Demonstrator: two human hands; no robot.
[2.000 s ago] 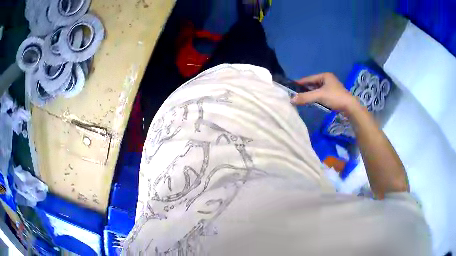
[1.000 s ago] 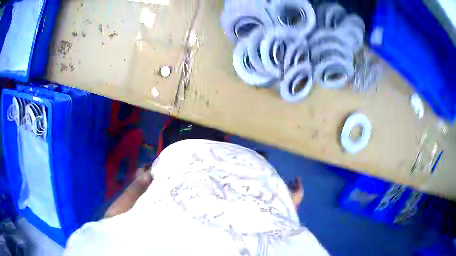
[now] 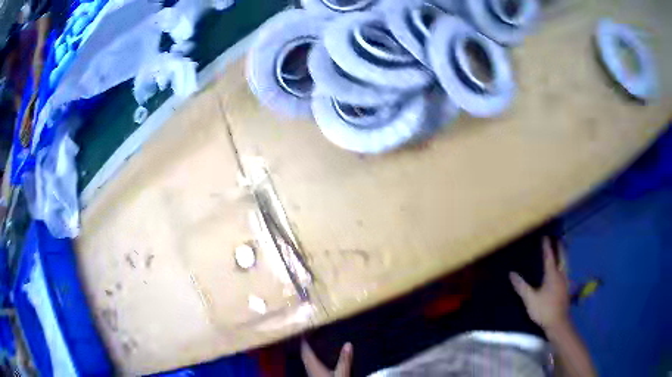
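Observation:
A heap of wrapped grey-white rings (image 3: 368, 132) lies on the cardboard-covered bench (image 3: 442, 177) at the top middle, overlapping, some with dark inner edges. One separate ring (image 3: 610, 60) lies at the upper right. My left hand (image 3: 326, 362) shows at the bottom edge, cut off by the picture, thumb and a finger apart, nothing seen in it. My right hand (image 3: 541, 287) is at the lower right, below the bench's front edge, fingers spread and empty. Neither hand touches a ring.
A blue bin (image 3: 63, 294) stands at the bench's left end. Crumpled clear-white plastic (image 3: 57, 184) hangs at the far left. A pale disc (image 3: 245, 256) and a strip of tape (image 3: 280, 235) are on the cardboard. Blue floor (image 3: 626, 272) shows at the right.
The view has turned and moved closer to the bench, so the rings look larger. My right hand now shows clearly with fingers spread. My left hand now shows only at the bottom edge.

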